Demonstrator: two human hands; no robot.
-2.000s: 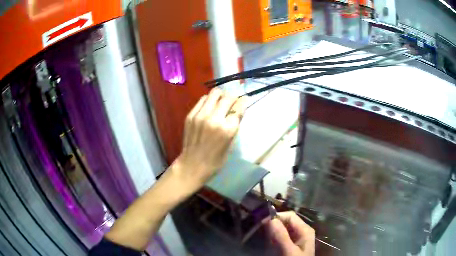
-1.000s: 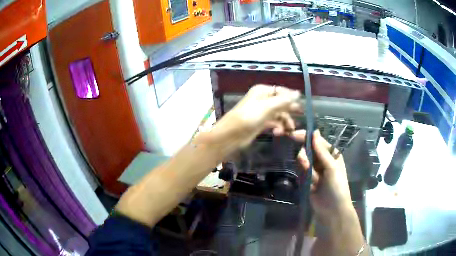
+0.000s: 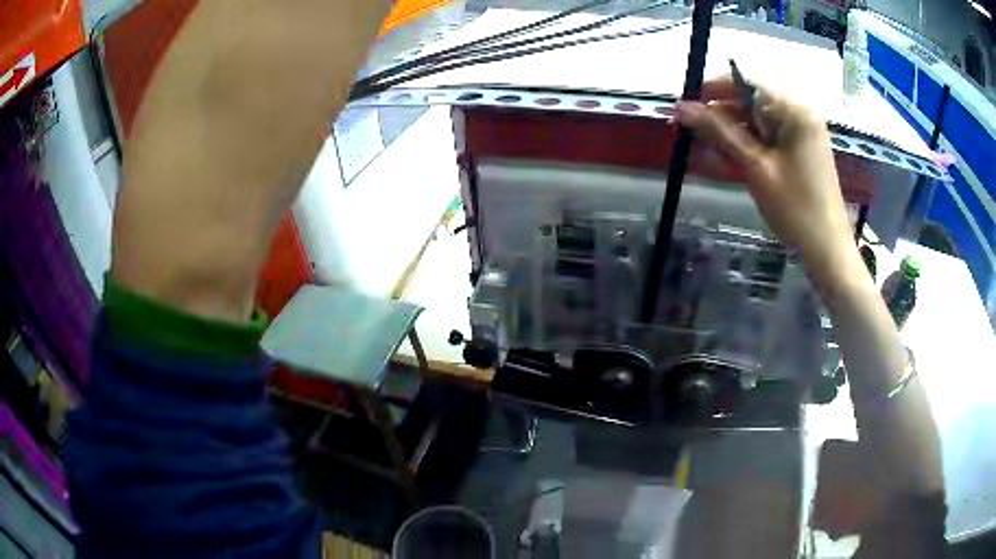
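Note:
A long black strap runs down from the top edge, in front of the machine's clear guard plate, to between the two black paint rollers. My right hand pinches the strap between thumb and finger near the perforated rail. A small slim dark tool sticks up from the same hand. My left forearm, in a blue sleeve with a green cuff, rises at the left, but my left hand is cut off by the top edge.
Several black straps lie across the machine's white top. A grey-green stool stands left of the machine. A round dark bin is below. A green-capped bottle stands on the white table at the right.
My left hand has moved up out of the picture. My right hand has moved up from in front of the machine to the rail. The strap now stands between the rollers.

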